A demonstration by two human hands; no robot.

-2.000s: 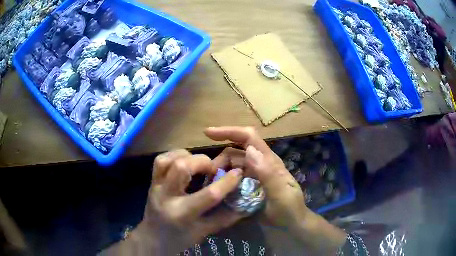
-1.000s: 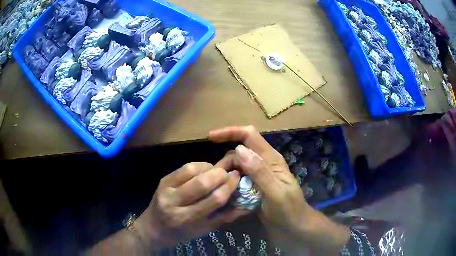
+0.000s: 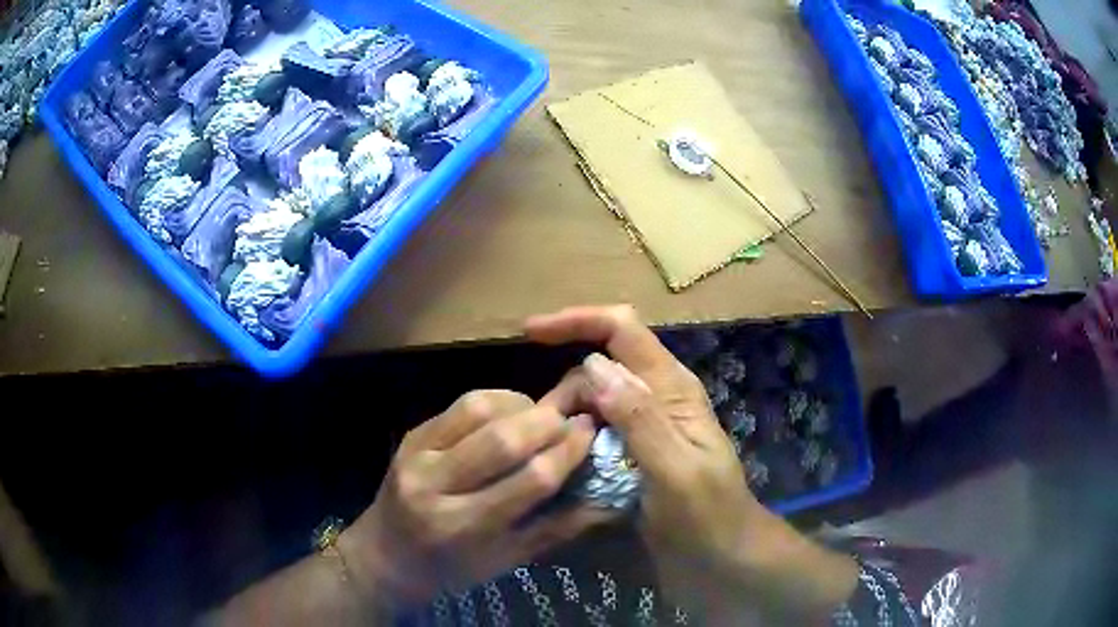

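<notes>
My left hand (image 3: 484, 490) and my right hand (image 3: 668, 429) are bare and meet over my lap, just below the table edge. Between them they hold a white ruffled piece (image 3: 611, 473), mostly covered by my fingers; any part joined to it is hidden. The tan cardboard sheet (image 3: 650, 227) lies on the table beyond my hands. A small round white glue dish (image 3: 689, 154) sits on it, with a long thin stick (image 3: 797, 240) resting across the dish and reaching past the sheet's edge.
A blue tray (image 3: 405, 233) at left holds purple bases and assembled ornaments. A narrower blue tray (image 3: 901, 202) stands at right beside piles of loose pieces (image 3: 1024, 74). Another blue tray (image 3: 855, 429) with ornaments is below the table edge. White-blue pieces (image 3: 31, 55) lie at far left.
The purple bit seen between my fingers two seconds ago is now covered. My left fingers have closed in against my right hand. The view has shifted slightly.
</notes>
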